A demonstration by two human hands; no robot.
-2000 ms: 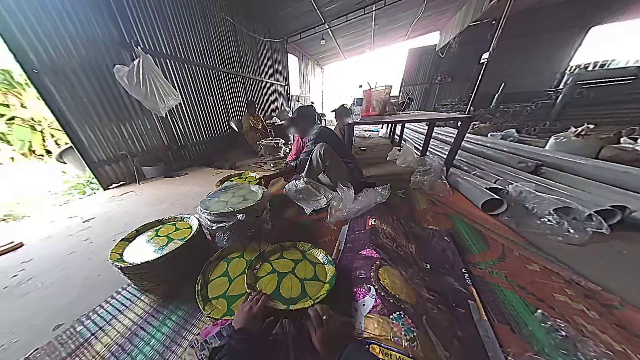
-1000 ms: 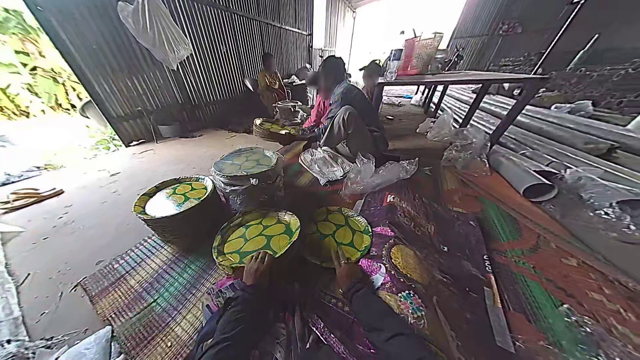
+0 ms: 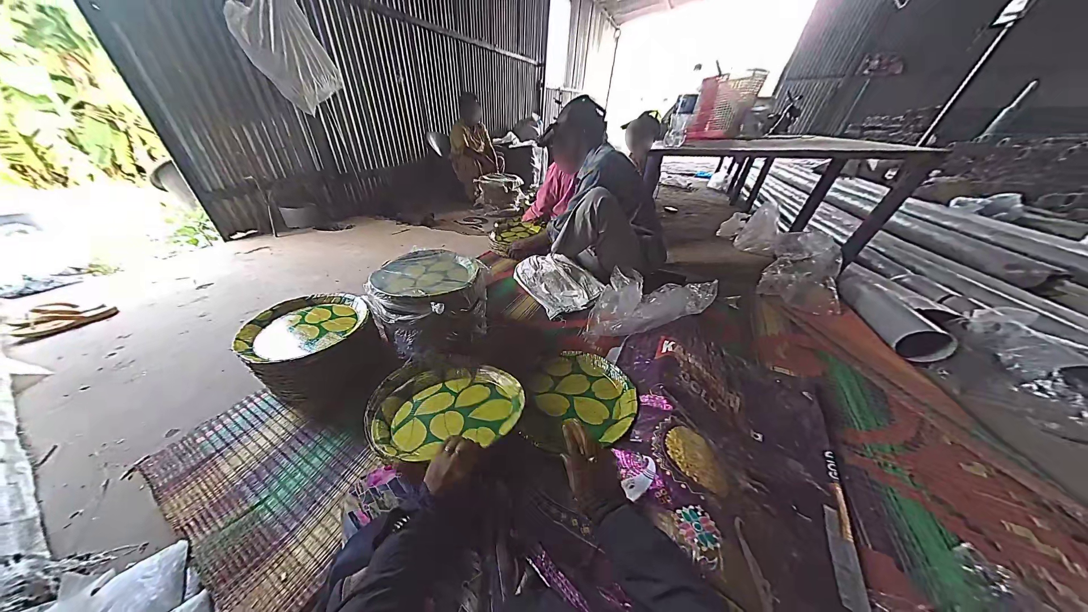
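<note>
My left hand (image 3: 456, 467) grips the near edge of a round plate with a yellow-and-green leaf pattern (image 3: 448, 410), which looks slightly raised. Its right edge overlaps a second patterned plate (image 3: 586, 393). My right hand (image 3: 585, 456) lies at that second plate's near edge, fingers stretched forward; whether it grips the rim cannot be told. Beyond them at the left stands a tall stack of similar plates (image 3: 299, 330). Beside it is another stack wrapped in clear plastic (image 3: 425, 276).
Woven mats (image 3: 263, 493) and a printed purple sack (image 3: 722, 425) cover the floor. Plastic bags (image 3: 654, 306) lie ahead, near a seated person (image 3: 608, 204) with more plates. Other people sit farther back. A table (image 3: 790, 146) and metal pipes (image 3: 892, 323) stand at the right.
The plate at my left hand overlapped the other from the right two seconds ago; now it is on the left, and the other plate shows on the right. The view has shifted.
</note>
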